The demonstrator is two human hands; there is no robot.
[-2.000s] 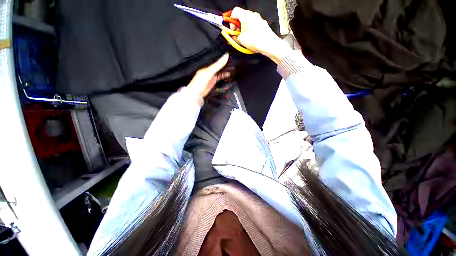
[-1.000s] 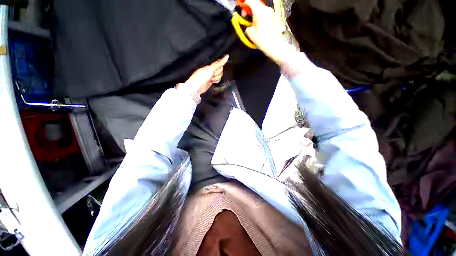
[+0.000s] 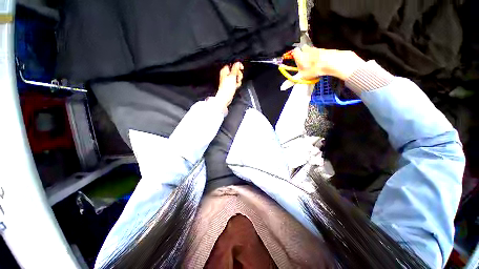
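Observation:
The black pleated garment (image 3: 157, 37) spreads across the top centre, its near edge running along above my lap. My left hand (image 3: 230, 84) is at that edge with its fingers closed on the black cloth. My right hand (image 3: 310, 62) holds the scissors (image 3: 300, 76) by their orange and yellow handles. The silver blades point left toward my left fingertips, with a short gap between. The blades look nearly closed. Whether they touch the cloth is unclear.
A yellow-tan board edge (image 3: 303, 18) shows beyond my right hand. A blue basket (image 3: 326, 93) is beside my right wrist. Dark brown garments (image 3: 388, 31) lie at right. The white table edge (image 3: 31, 184) runs down the left, with a red object (image 3: 50, 122) beyond it.
My right hand and the scissors have come nearer and to the right, blades now level and pointing left. My left hand has shifted slightly right. The blue basket now shows beside my right wrist.

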